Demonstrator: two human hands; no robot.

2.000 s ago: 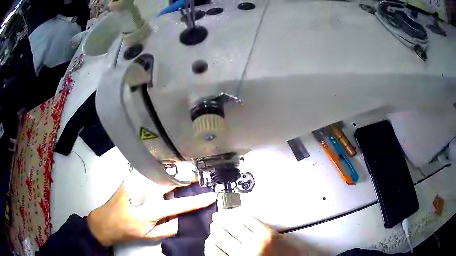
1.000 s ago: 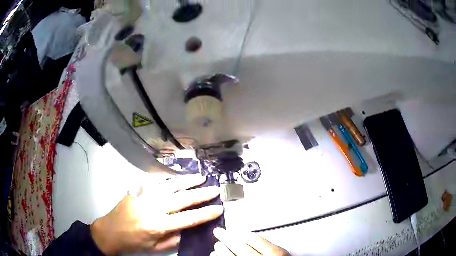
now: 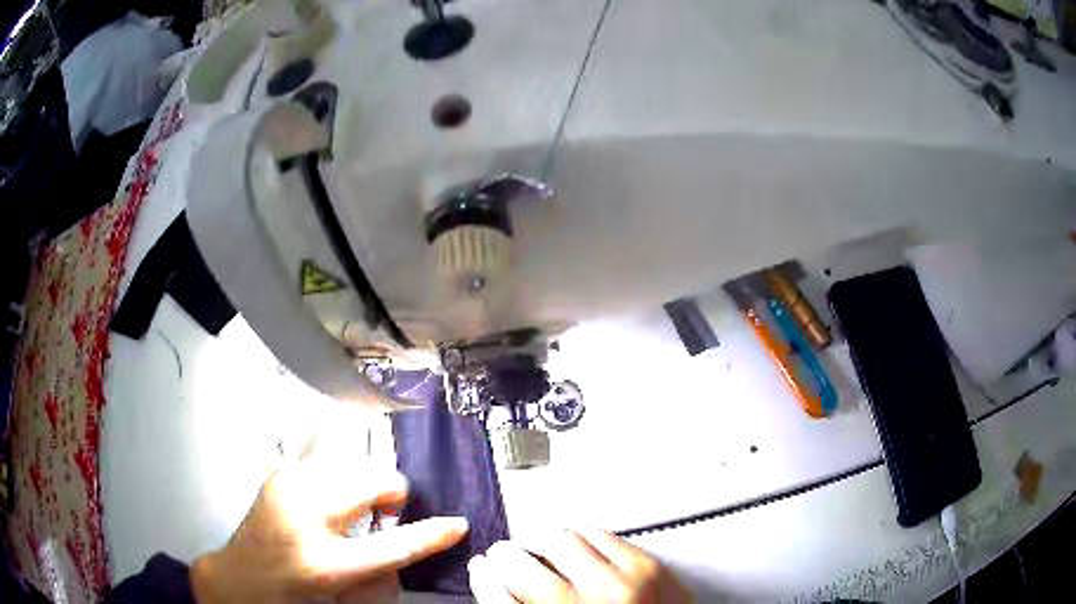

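A dark purple-blue fabric piece (image 3: 446, 472) lies flat, running from the presser foot area (image 3: 470, 389) down towards the bottom edge. My left hand (image 3: 325, 531) lies at the fabric's left side, its fingers on the cloth. My right hand (image 3: 578, 569) is at the fabric's lower right edge, cut off by the frame's bottom, fingers bent; glare washes it out. Whether either hand pinches the cloth cannot be told. The white sewing machine head (image 3: 708, 189) stands over the fabric, with a cream tension dial (image 3: 472, 254). The needle is lost in glare.
Snips with orange and blue handles (image 3: 793, 360), a grey metal plate (image 3: 690, 326) and a black phone (image 3: 906, 395) with a white cable lie right. Dark cut pieces (image 3: 177, 283) lie left of the machine, beside brown board with red print (image 3: 65, 389).
My left hand has moved down, away from the presser foot, leaving more fabric uncovered. My right hand's fingers are now bent near the fabric's lower edge. The view has shifted slightly.
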